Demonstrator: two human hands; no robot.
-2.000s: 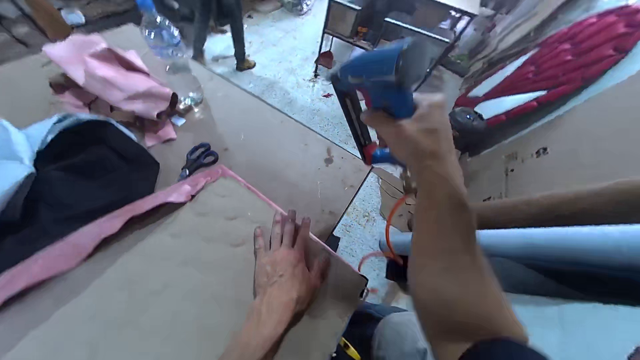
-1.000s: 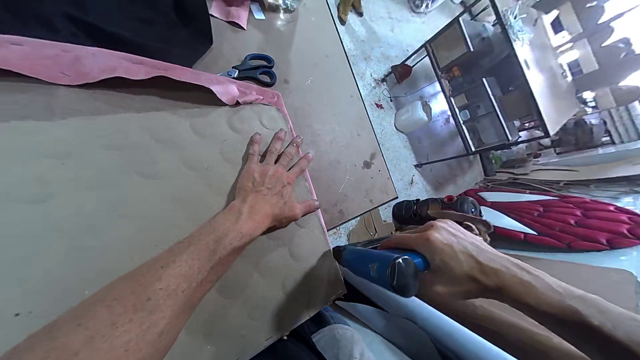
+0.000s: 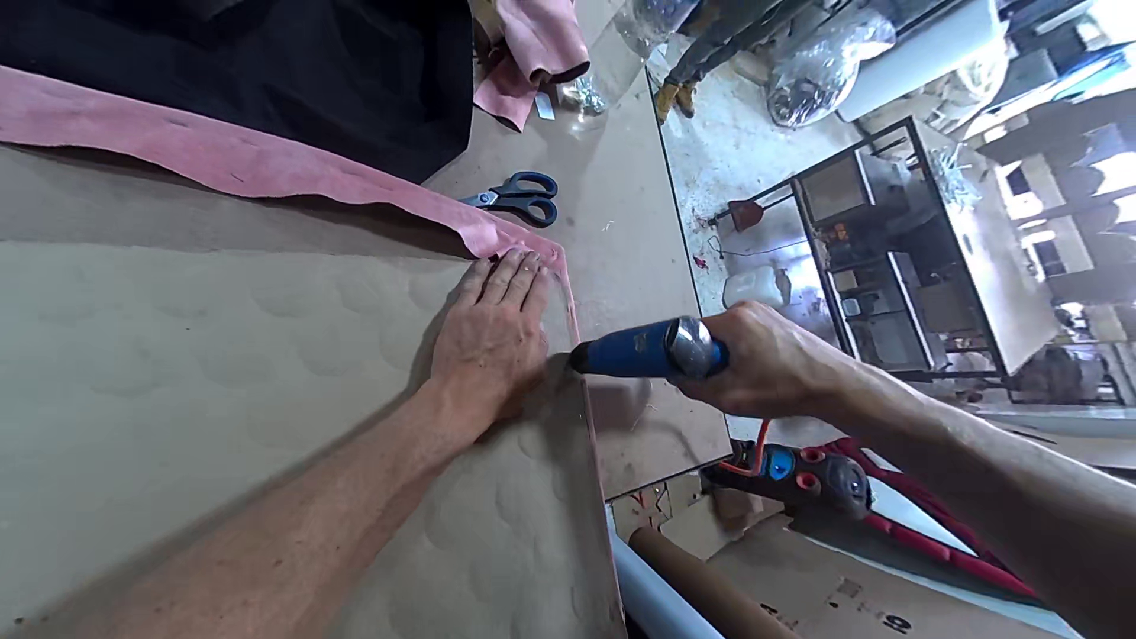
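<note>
My left hand (image 3: 497,328) lies flat near the corner of a large padded panel (image 3: 222,337) with a beige, dimpled surface; its fingertips touch the pink fabric strip (image 3: 266,164) along the far edge. Gripped in my right hand (image 3: 754,355) is a blue pneumatic staple gun (image 3: 639,351), its dark nose at the panel's right edge, just right of my left hand. A thin pink line of fabric runs down that edge. Black-handled scissors (image 3: 524,197) lie on the table beyond the corner.
Black fabric (image 3: 355,80), pink scraps (image 3: 541,35) and a plastic bottle (image 3: 612,53) are on the table (image 3: 657,444). Right of it are a compressor-like device (image 3: 816,479), rolls (image 3: 701,577) and a metal-framed bench (image 3: 985,248). A person's boots (image 3: 674,98) stand beyond.
The staple gun, raised in the air two seconds ago and then low near the panel's lower corner, is now farther up the right edge. My left hand has moved toward the pink corner. The view has shifted.
</note>
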